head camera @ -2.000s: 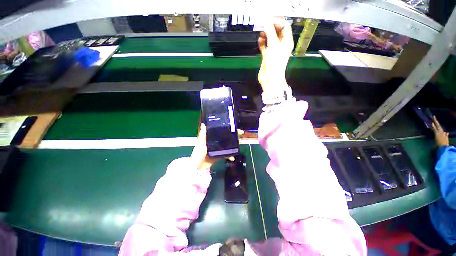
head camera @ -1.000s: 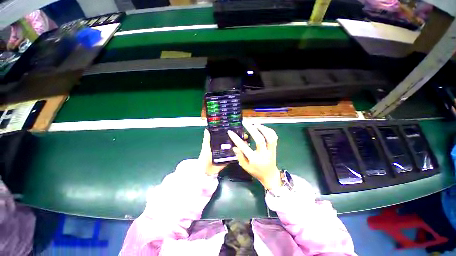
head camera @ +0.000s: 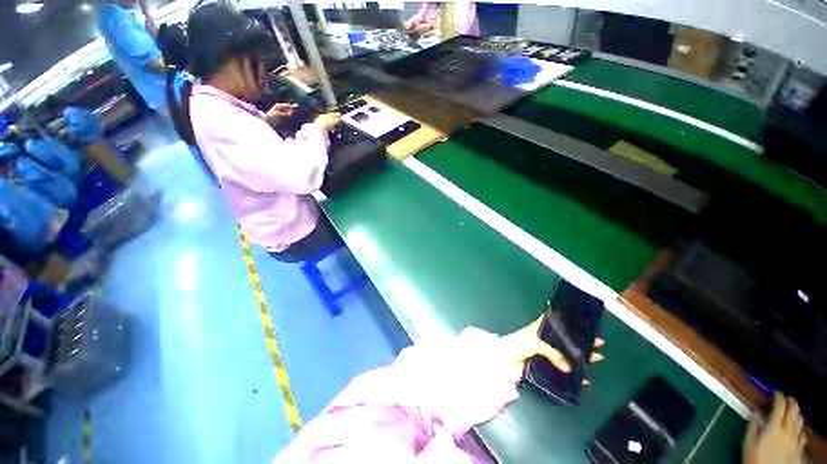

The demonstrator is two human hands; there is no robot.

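Observation:
A dark smartphone (head camera: 569,340) is held in my left hand (head camera: 542,352), over the green bench. The thumb lies across its lower edge and the fingertips show at its far side. The screen looks dark. A second dark phone (head camera: 627,437) lies flat on the bench below it, with a small white patch on it. My right hand (head camera: 778,435) is at the lower right edge, partly cut off, beside the wooden board. Its fingers are extended and I see nothing in it.
Black stacked trays (head camera: 725,299) stand on the wooden board (head camera: 648,283) at right. A white strip (head camera: 508,228) runs along the bench. A person in a pink smock (head camera: 258,168) works at the far left end near a blue stool (head camera: 334,279).
The view has swung left. The phone in my left hand no longer shows its coloured test menu. My right hand has moved off the phone toward the wooden board.

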